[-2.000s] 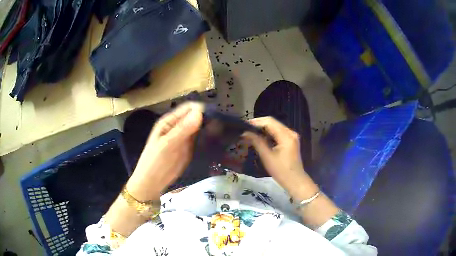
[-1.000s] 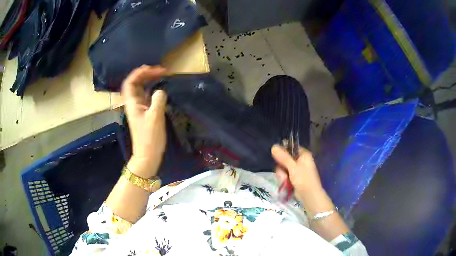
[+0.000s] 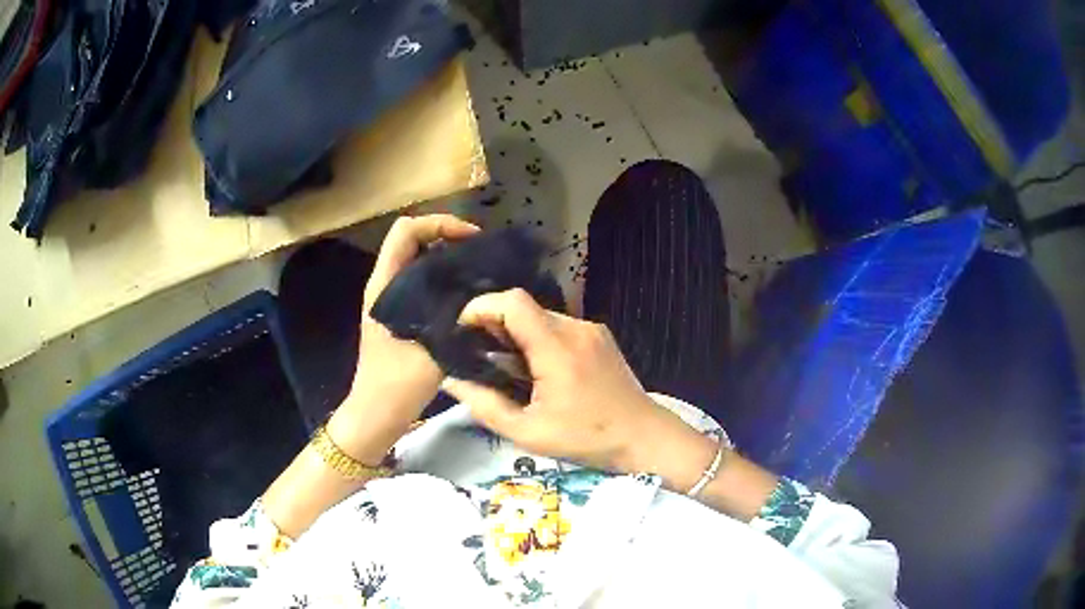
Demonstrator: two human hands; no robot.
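Observation:
A black sewn piece (image 3: pixel 443 292) is bunched up between my two hands above my lap. My left hand (image 3: pixel 399 345) holds it from the left side, with fingers behind and over its upper edge. My right hand (image 3: pixel 559 375) is on its lower right part, with thumb and fingers gripping the cloth. The piece's logo does not show. The thread snips do not show now; the right palm is turned away.
Stacked black pieces (image 3: pixel 321 95) with pale logos lie on tan cardboard (image 3: pixel 440 149) at upper left, beside another black pile (image 3: pixel 113 107). A blue crate (image 3: pixel 71 440) stands at lower left. Blue bins (image 3: pixel 880 107) and a blue plastic sheet (image 3: pixel 875 333) are at right. Dark scraps litter the floor.
A second ago the piece was stretched out between my hands, with red-handled snips visible in my right hand. Now my hands are close together and the piece is bunched.

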